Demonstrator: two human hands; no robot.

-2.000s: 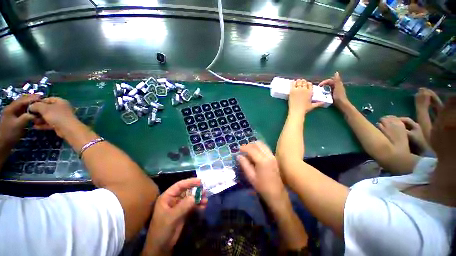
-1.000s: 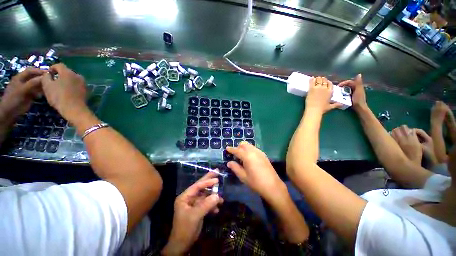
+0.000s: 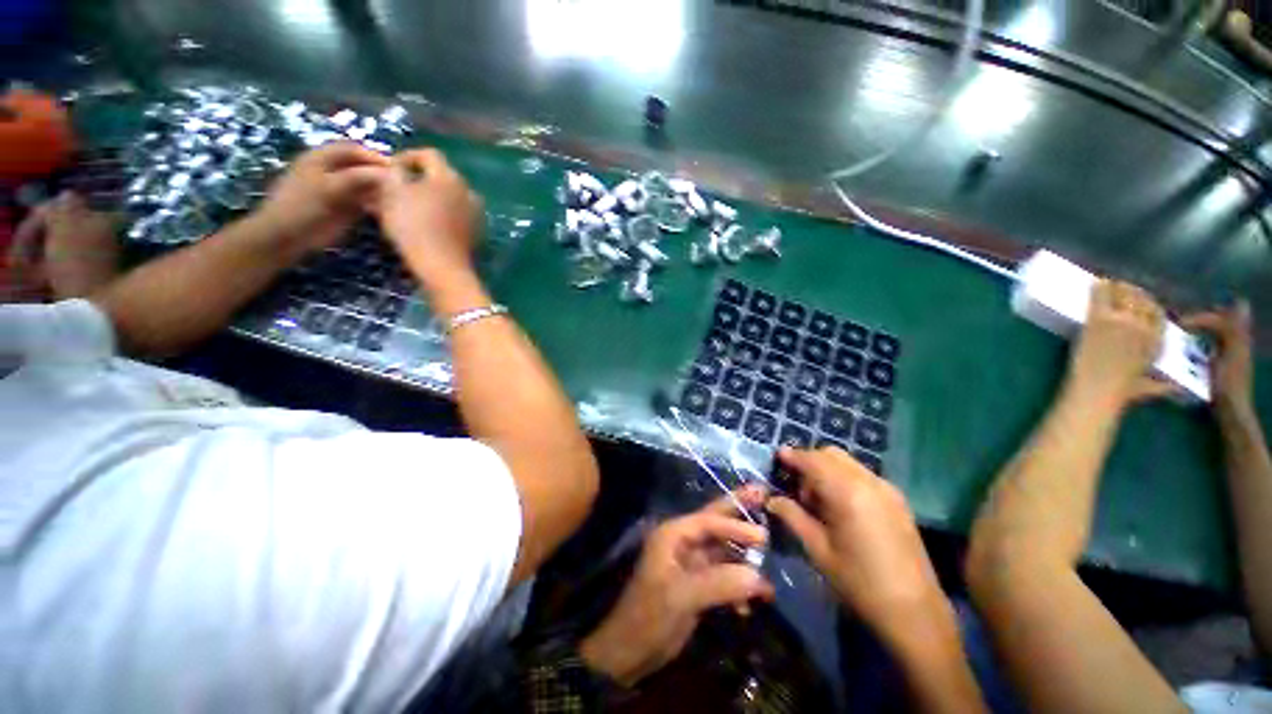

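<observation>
My left hand (image 3: 681, 583) is below the bench edge and pinches a small silver-white watch body (image 3: 755, 552) at its fingertips. My right hand (image 3: 868, 541) is just right of it, palm down, its fingertips at the near edge of the blister tray (image 3: 714, 449). A dark piece shows by the right fingertips; whether they grip it is unclear. Black square back covers (image 3: 762, 427) fill rows of the tray. Its clear near part sticks out over the bench edge. The image is blurred.
A pile of silver unfinished units (image 3: 635, 223) lies behind the tray. A neighbour's arm (image 3: 509, 377) is at left, with another tray and a bigger pile. At right, another person's hands hold the white power strip (image 3: 1056, 290); a white cord (image 3: 921, 240) runs to it.
The view has swung left, so the bench things sit further right. My right hand has come in towards the tray's near edge, and my left hand with the watch body is closer to it.
</observation>
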